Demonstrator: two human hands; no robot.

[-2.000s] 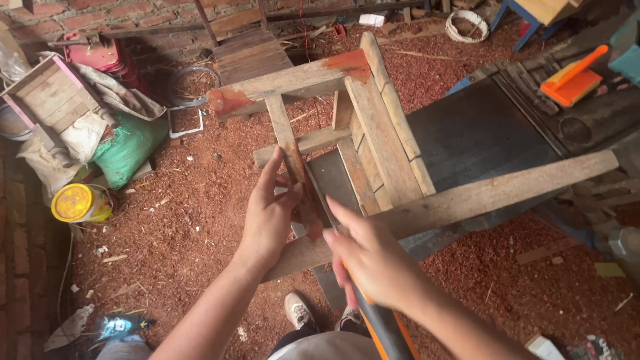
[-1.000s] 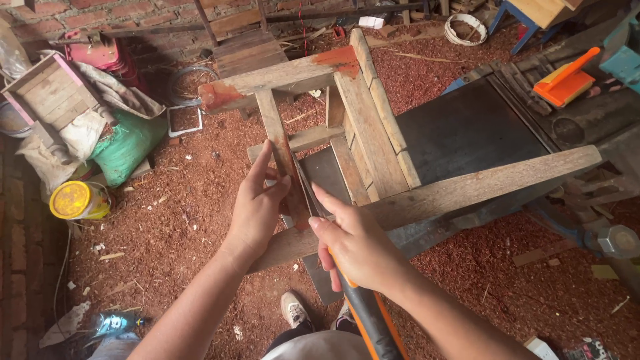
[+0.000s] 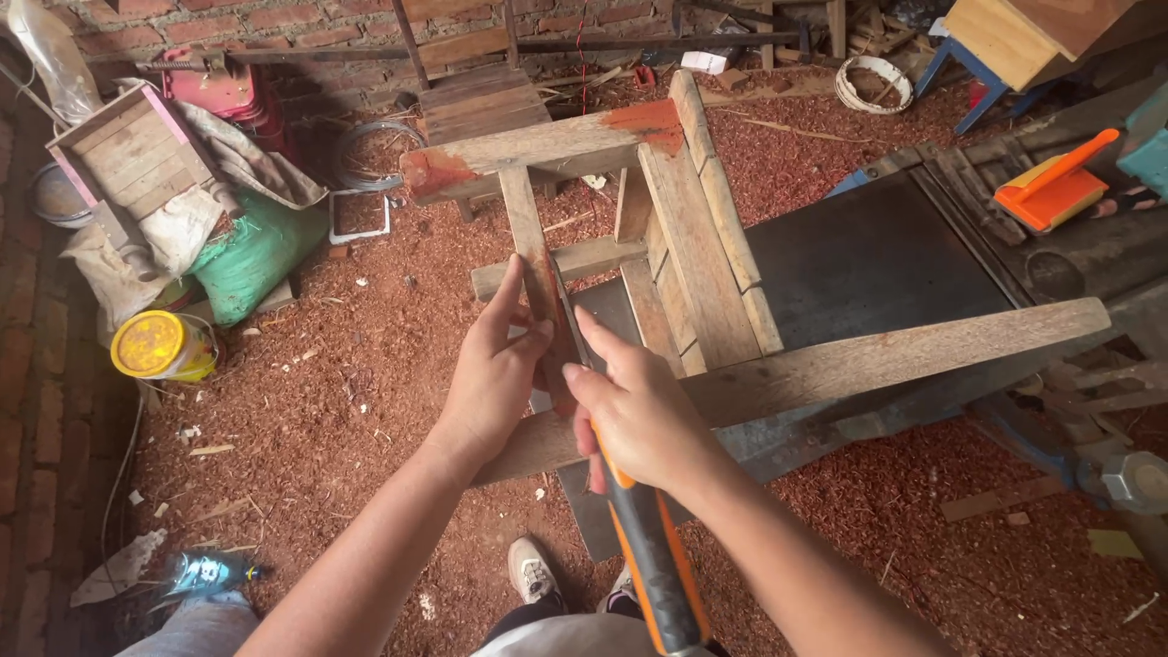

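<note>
A wooden chair frame (image 3: 703, 246) lies tilted across a dark metal table; reddish-brown patches mark its upper rail and a crosspiece (image 3: 525, 210). My left hand (image 3: 497, 365) holds that crosspiece, thumb and fingers around its stained lower part. In my right hand (image 3: 634, 401) is a tool with a black and orange handle (image 3: 652, 547), which looks like a hand saw. Its thin blade (image 3: 568, 315) runs up along the right side of the crosspiece, close to my left fingers. The blade's far end is hard to make out.
The dark metal tabletop (image 3: 867, 260) extends right, with an orange-handled tool (image 3: 1054, 182) beyond it. At left are a yellow-lidded bucket (image 3: 151, 345), a green sack (image 3: 265, 251) and a wooden drawer-like box (image 3: 141, 151). A wooden chair (image 3: 484, 100) stands behind. Reddish shavings cover the floor (image 3: 365, 420).
The chair frame has shifted slightly to the left in view since two seconds ago. Both hands stay at the crosspiece, and the tool remains in my right hand.
</note>
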